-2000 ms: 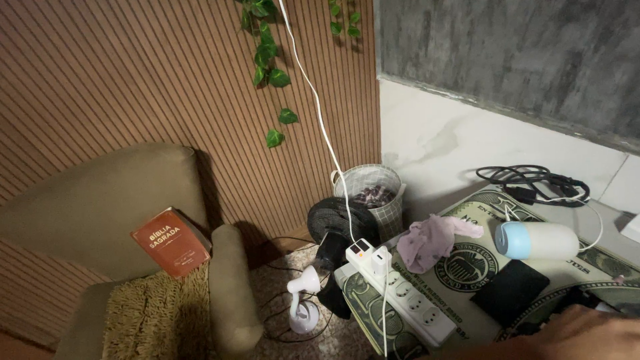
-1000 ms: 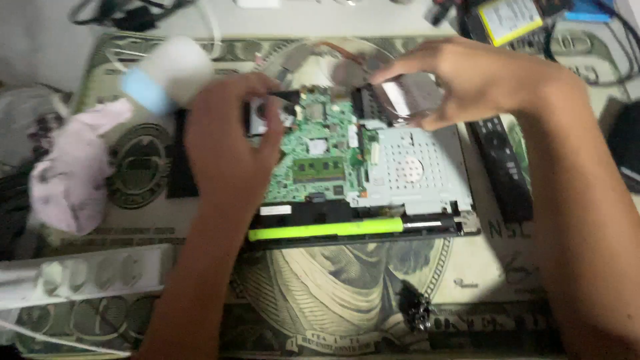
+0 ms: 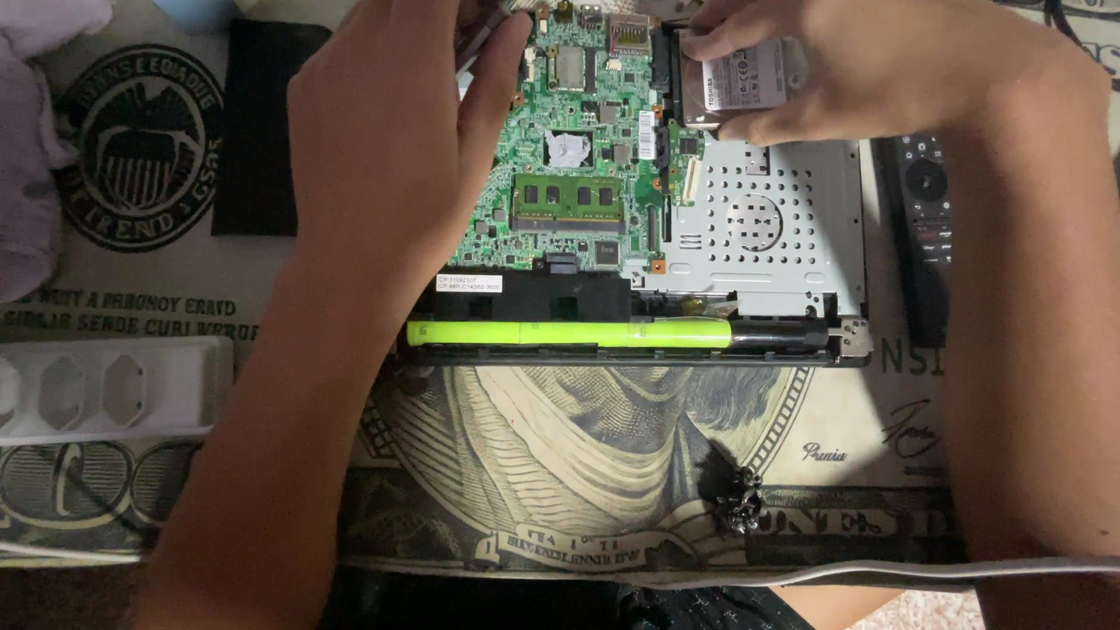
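Note:
An opened laptop base lies on a banknote-print mat point(image 3: 560, 420), its green circuit board point(image 3: 569, 114) facing up. A green memory module point(image 3: 567, 199) sits on the board, below a chip smeared with grey paste point(image 3: 569, 149). My right hand point(image 3: 840, 70) grips a Toshiba hard drive point(image 3: 744, 79) by its edges, over the upper right of the base beside the board. My left hand point(image 3: 394, 122) rests at the board's upper left edge, near a metal part that it mostly hides; its hold there is unclear. A lime-green and black battery point(image 3: 569, 334) lies along the base's near edge.
A white power strip point(image 3: 114, 389) is at the left, with a dark flat piece point(image 3: 262, 127) and a pale cloth point(image 3: 31, 175) beyond. A black remote control point(image 3: 926, 201) lies right of the base. A small pile of screws point(image 3: 744, 503) and a white cable point(image 3: 831, 570) are near me.
The view has swung from the armchair to the mat and come closer to the laptop. From one second ago, both hands remain over the base, the right still at the hard drive.

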